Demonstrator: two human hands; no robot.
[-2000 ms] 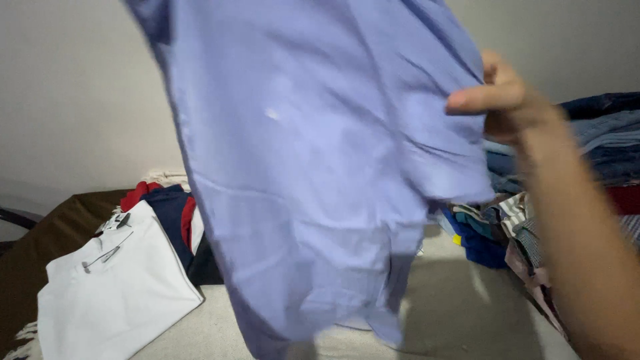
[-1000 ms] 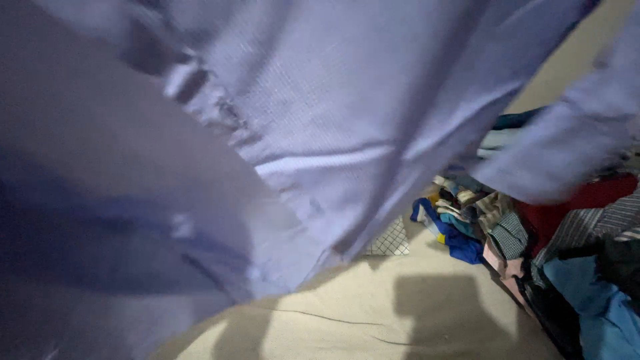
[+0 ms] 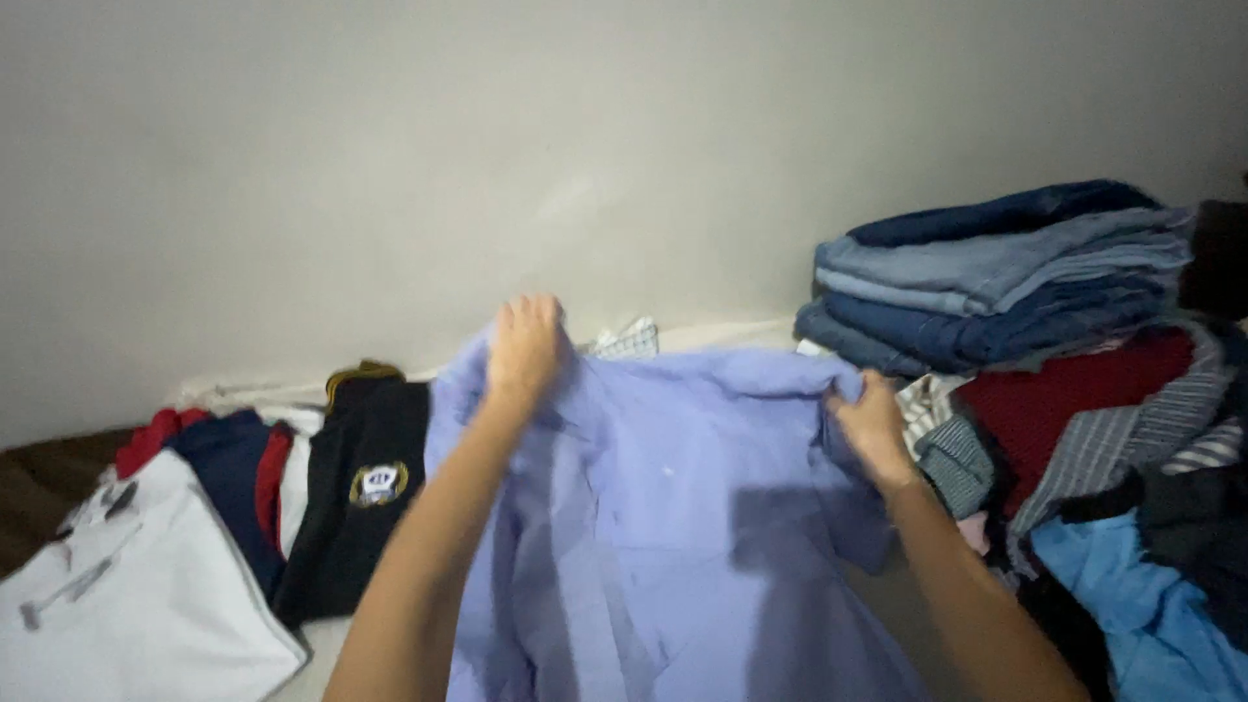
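A lavender button-front shirt (image 3: 673,468) spreads across the middle of the head view, its upper edge held up and its lower part running out of the bottom of the frame. My left hand (image 3: 526,346) grips the cloth near the collar, fingers folded over it. At the shirt's right shoulder, my right hand (image 3: 868,414) pinches the fabric. A sleeve hangs below that hand. Just left of the shirt lies a black garment with an embroidered crest (image 3: 378,485). Part of a checked cloth (image 3: 629,339) shows behind the shirt's top edge.
On the left lie a white printed shirt (image 3: 146,595) and a navy garment (image 3: 229,487). A stack of folded jeans (image 3: 1004,273) stands at the back right. Before it are a dark red garment (image 3: 1082,390), a blue garment (image 3: 1121,585) and striped clothes. A pale wall (image 3: 585,146) rises behind.
The lavender shirt hung in front of the camera and hid much of the scene; now it is lower and spread between both hands. My left hand has come into view.
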